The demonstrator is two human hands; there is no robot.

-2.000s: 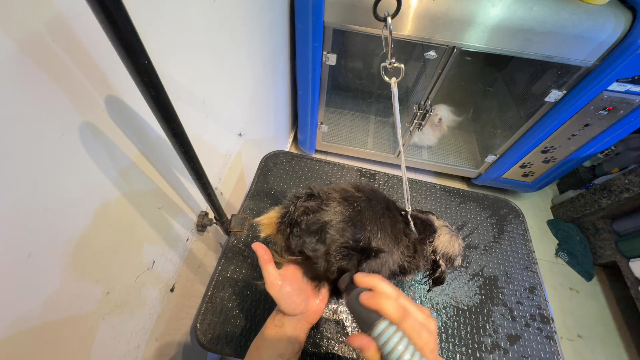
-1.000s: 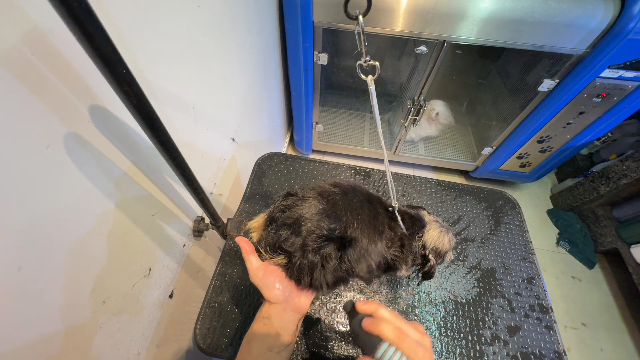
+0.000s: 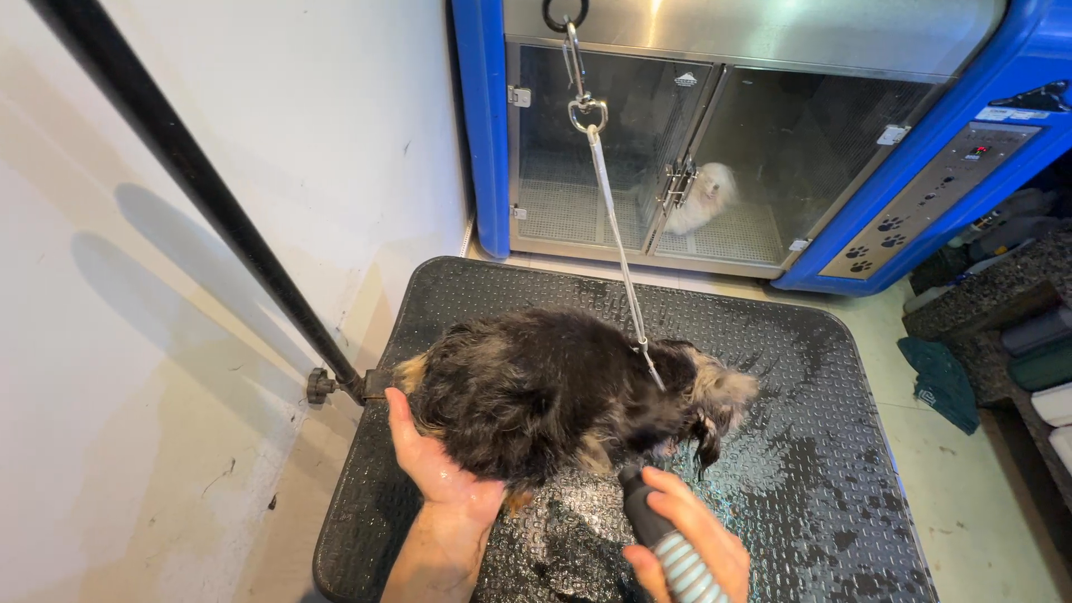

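Observation:
A wet black and tan dog (image 3: 536, 385) stands on a black textured grooming table (image 3: 804, 502), its head to the right. A pale grooming loop (image 3: 621, 243) runs from its neck up to a metal clip (image 3: 586, 113). My left hand (image 3: 444, 477) lies palm up with fingers spread against the dog's rear and flank, supporting it without closing. In my right hand (image 3: 691, 536) is the black nozzle of a dryer hose (image 3: 649, 511), pointed at the dog's chest and front leg; the hose below it is ribbed and light blue-grey.
A black grooming arm (image 3: 201, 201) rises at the left beside a white wall (image 3: 251, 67). Behind the table stands a blue and steel drying cabinet (image 3: 486, 126) with a white dog (image 3: 705, 199) behind its glass doors. A dark green cloth (image 3: 938, 383) lies on the floor at right, near a stone shelf (image 3: 988, 293).
The nozzle in my right hand has moved from the dog's belly toward its chest. My left hand stays at the dog's rear. The dog remains in about the same place.

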